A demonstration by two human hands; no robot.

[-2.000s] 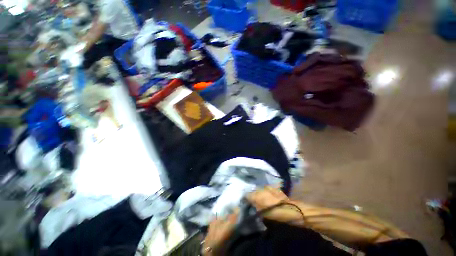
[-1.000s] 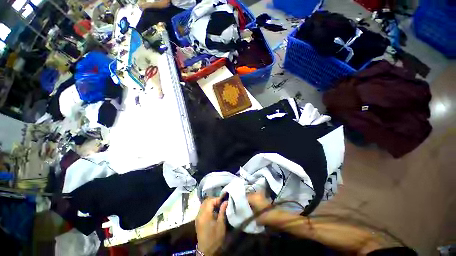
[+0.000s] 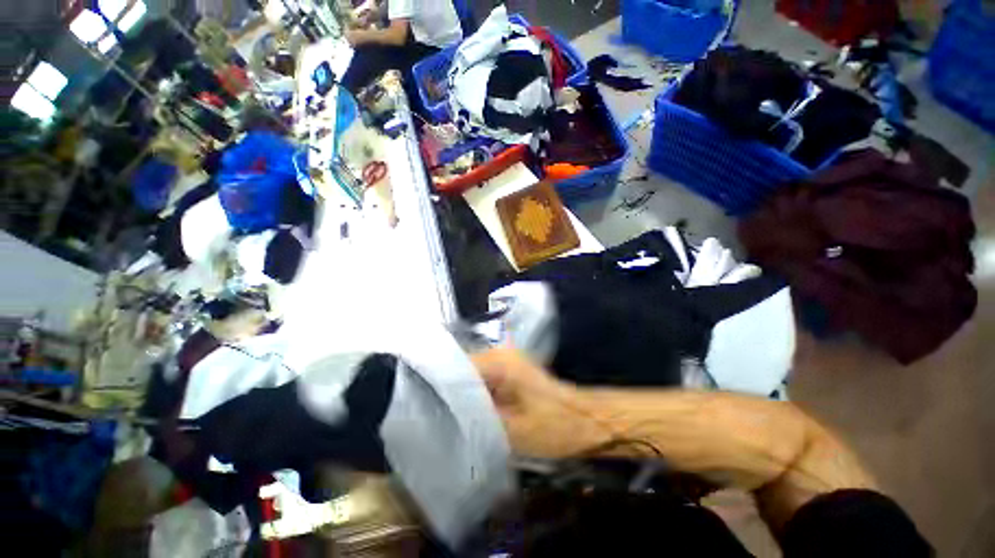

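My right hand (image 3: 522, 401) reaches in from the lower right, its fingers at the edge of a blurred pale grey and black garment piece (image 3: 447, 431). The piece hangs over the near end of the white table (image 3: 366, 278) and overlaps the black and white cloth (image 3: 262, 425) lying there. My left hand cannot be seen. The pile of black and white garment pieces (image 3: 622, 322) lies to the right of the table, partly behind my right forearm.
Red-handled scissors (image 3: 374, 173) lie on the table. A patterned brown board (image 3: 538, 225) rests on a white sheet beyond the pile. Blue crates of cloth (image 3: 715, 156) and a maroon heap (image 3: 862, 256) stand at the right. A person in a white top (image 3: 434, 20) is at the far end.
My right hand has moved left and up from the pile, and the pale cloth has swung onto the table's near end. My left hand has gone from sight.
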